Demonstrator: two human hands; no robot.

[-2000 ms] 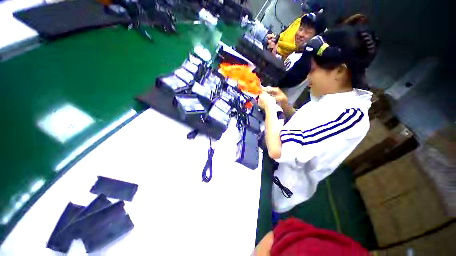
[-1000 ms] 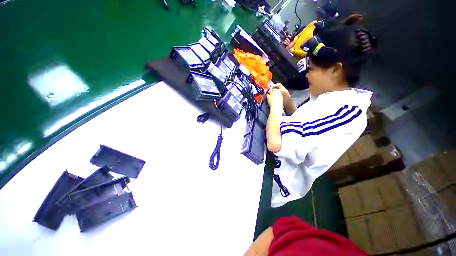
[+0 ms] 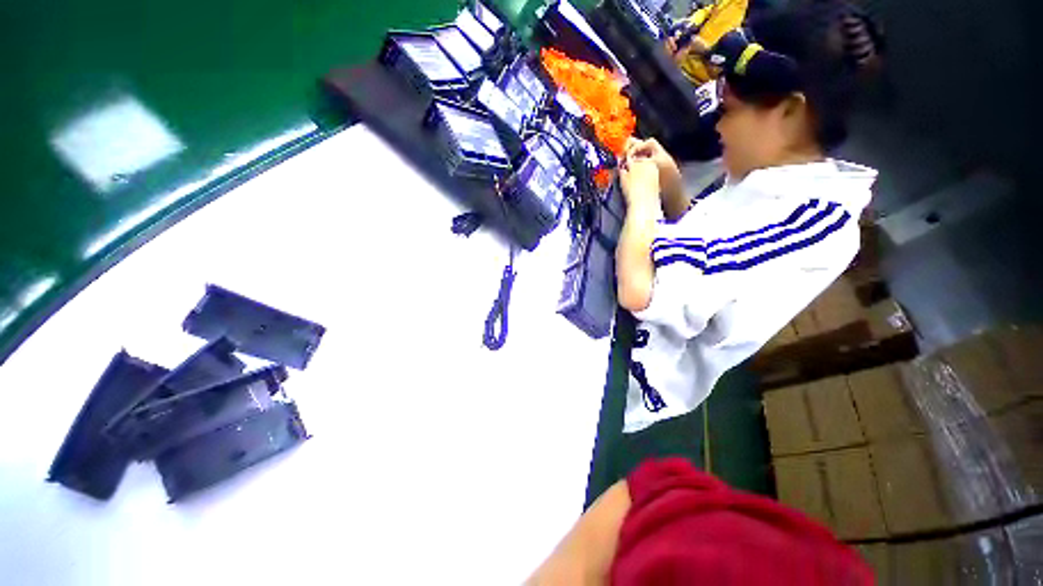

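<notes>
Several dark rectangular housing covers [image 3: 232,450] lie in a loose, overlapping heap on the white bench top [image 3: 400,458] at the lower left. One cover [image 3: 254,326] lies slightly apart behind the heap. A red sleeve and part of my bare upper arm show at the bottom edge, right of centre. The hand of that arm is cut off by the frame. My other hand is not in the picture either.
Charger units [image 3: 469,135] with printed faces stand on a black mat [image 3: 364,96], a coiled cable [image 3: 498,309] beside them. A coworker in a white striped shirt [image 3: 755,246] works by orange parts [image 3: 589,97]. Green conveyor [image 3: 229,57] runs behind; cartons [image 3: 818,418] are at right.
The view has shifted. The heap of covers now shows higher and more fully than two seconds ago, and more of my arm shows at the bottom. The covers look unmoved over the last second.
</notes>
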